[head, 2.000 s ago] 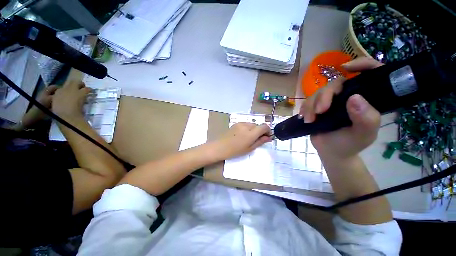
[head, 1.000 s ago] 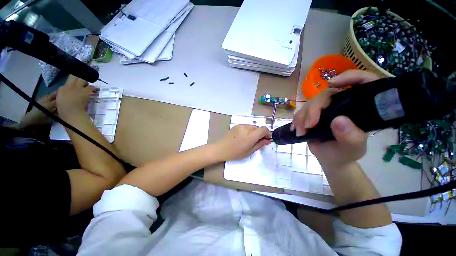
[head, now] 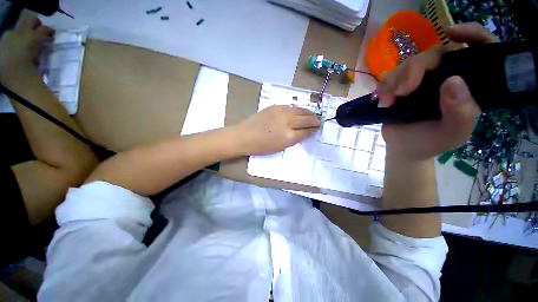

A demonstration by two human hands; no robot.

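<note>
A white plastic panel (head: 348, 156) lies ribbed side up on brown cardboard. My right hand (head: 427, 103) is closed around a black electric screwdriver (head: 407, 109), whose bit points left at the panel's inner area. My left hand (head: 283, 130) rests on the panel, its fingertips pinched beside the bit tip. Whether the fingertips hold a small part cannot be told. A small green circuit board (head: 327, 65) lies just beyond the panel's far edge, with twisted wires running from it towards my left fingertips.
Orange screw bowl (head: 380, 50) and parts basket (head: 439, 20) stand at upper right. Wired boards (head: 501, 141) lie at right. A panel stack (head: 348, 12) is at the top. Small green pieces (head: 165, 17) lie at upper left. A neighbour's hand (head: 26, 44) rests on another panel (head: 68, 65).
The view has shifted, so the bench sits higher and further left. The screwdriver tip has drawn back right from my left fingertips, and its bit now shows. My left hand stays on the panel.
</note>
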